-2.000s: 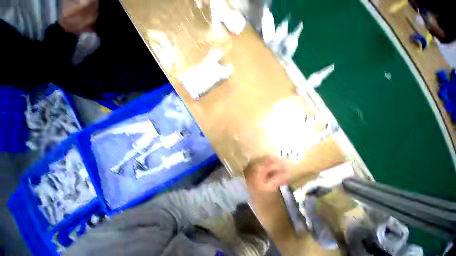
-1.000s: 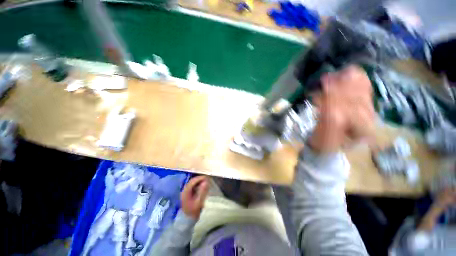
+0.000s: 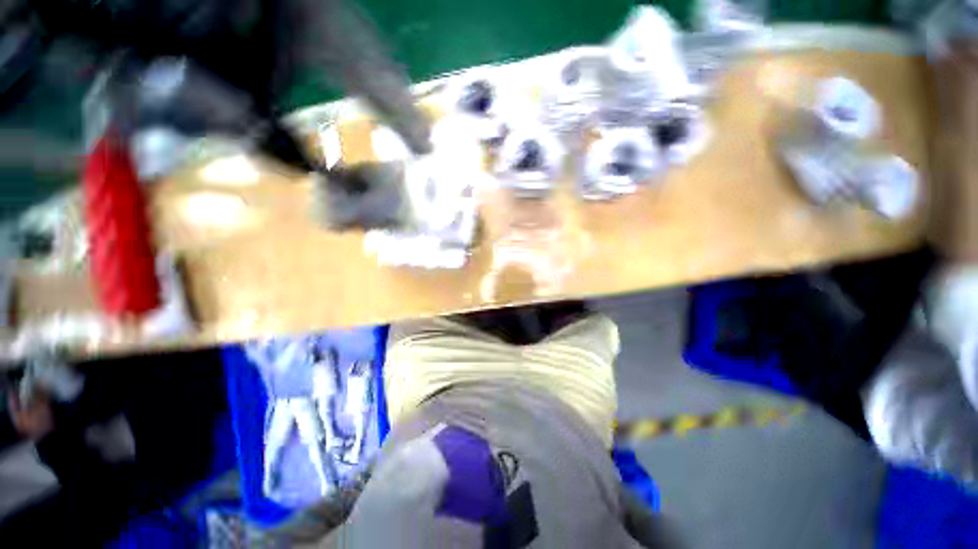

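Observation:
Neither of my hands is in view; only parts of my grey sleeves show low in the picture. The toggle clamp's red grip (image 3: 120, 231) stands at the left of the bench, blurred. Its grey pressing pad (image 3: 365, 195) is over or beside the white fixture (image 3: 418, 253) near the bench's front edge; I cannot tell if they touch. Several white ring-ended collars (image 3: 530, 157) stand in a cluster right of the clamp, their dark openings showing.
More pale shell parts (image 3: 853, 161) lie on the bench (image 3: 686, 231) at the right. The green belt (image 3: 515, 32) runs behind. A blue crate (image 3: 249, 429) with long white parts is below the bench at left. Other people's arms show at both sides (image 3: 944, 322).
The view has swung right and nearer to the clamp. My raised right hand and my left hand near the crate have gone out of view. The red grip now shows at the left.

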